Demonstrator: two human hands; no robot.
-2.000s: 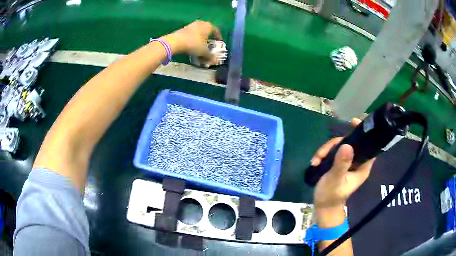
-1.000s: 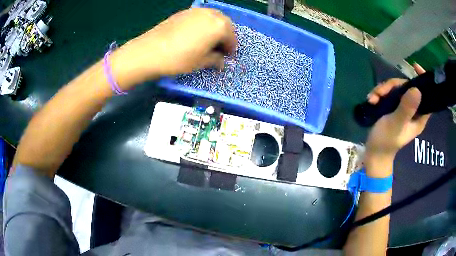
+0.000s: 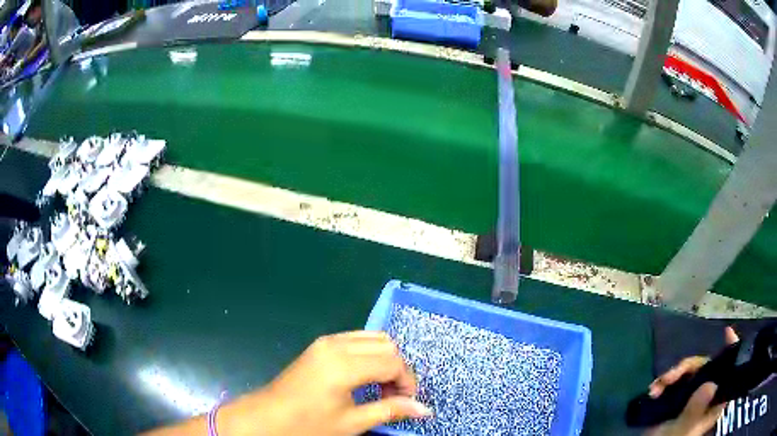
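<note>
My left hand (image 3: 345,387) is at the left side of the blue screw bin (image 3: 581,383), its fingertips over or in the loose silver screws (image 3: 477,370). Its fingers are bent close together; I cannot tell whether a screw is between them. My right hand (image 3: 694,400) is at the lower right, partly cut off by the frame's edge, and holds the black electric screwdriver (image 3: 724,375). The fixture is out of view below.
A heap of white socket units (image 3: 106,209) lies on the dark bench at the left. A pale strip (image 3: 341,217) borders the green belt (image 3: 358,119). A clear tube (image 3: 508,170) crosses it. A grey post (image 3: 724,230) stands at the right. Another blue bin (image 3: 437,23) is across the belt.
The view has tilted up, so the fixture with the circuit board has left the picture. My left hand remains at the bin's left side. My right hand still holds the screwdriver.
</note>
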